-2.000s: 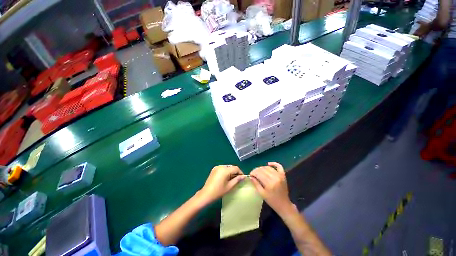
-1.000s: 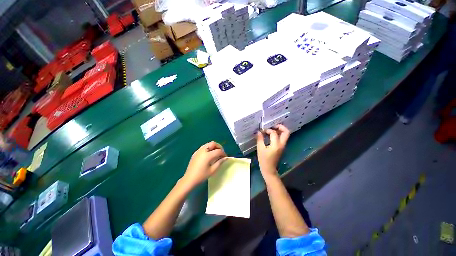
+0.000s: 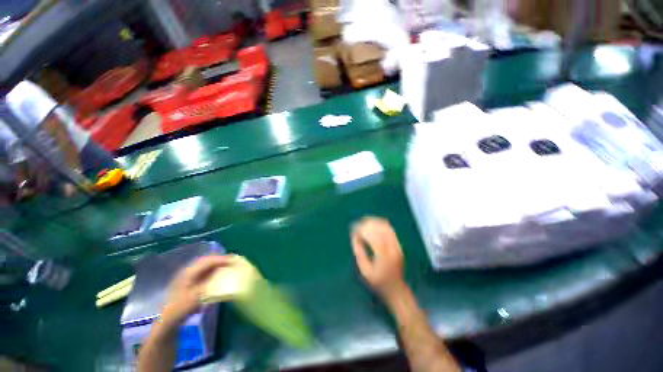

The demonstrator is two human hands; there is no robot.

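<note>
The pale yellow-green sticker sheet is blurred and bends down to the right from my left hand. My left hand holds its upper end in front of the weighing scale. My right hand is over the green belt, apart from the sheet, with its fingers curled and blurred. Nothing can be made out in it. The stack of white retail boxes stands to the right of my right hand, not touched by it.
Small light-blue boxes lie in a loose row on the belt. A yellow block is at the far left, near another person's arm. A rolled yellow paper lies beside the scale. Red trays are behind the line.
The view has turned left. My left hand has moved left with the sheet, to the scale. My right hand has come away from the box stack.
</note>
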